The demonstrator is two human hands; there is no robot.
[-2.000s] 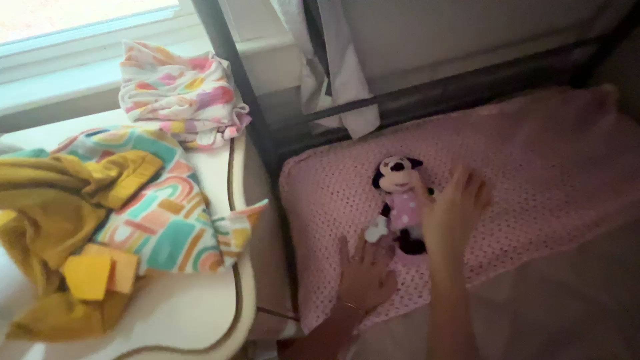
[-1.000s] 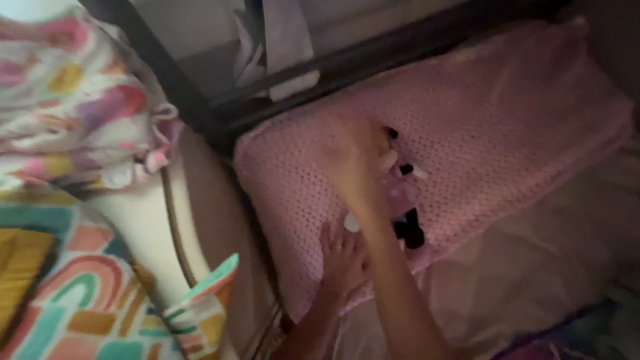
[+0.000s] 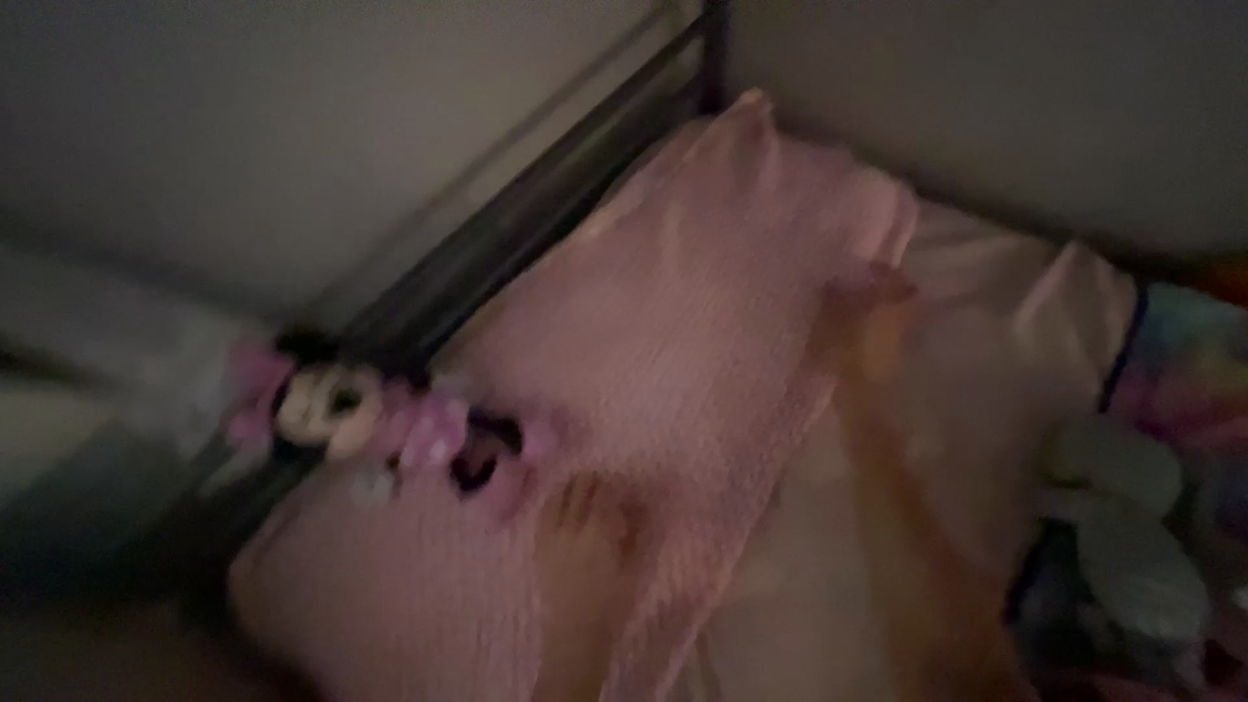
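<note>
A Minnie Mouse plush doll [image 3: 390,419] lies near the bed's dark rail, its head toward the rail and its feet on a pink textured pillow or folded blanket [image 3: 673,331]. Just below the doll's feet, my left hand [image 3: 590,512] rests on the pink cover with its fingers apart. At the right edge of that cover is my right hand [image 3: 873,302]; blur hides whether its fingers grip the fabric. A pale sheet [image 3: 975,292] lies beneath and to the right.
A dark metal bed rail [image 3: 546,205] runs along the wall to a post at the top. On the right are a grey rounded object [image 3: 1141,546], which I cannot identify, and a multicoloured cloth [image 3: 1189,361].
The doll now lies closer to the rail than before. My right hand has moved from the doll to the pink cover's right edge. The view has swung right, off the clothes by the window.
</note>
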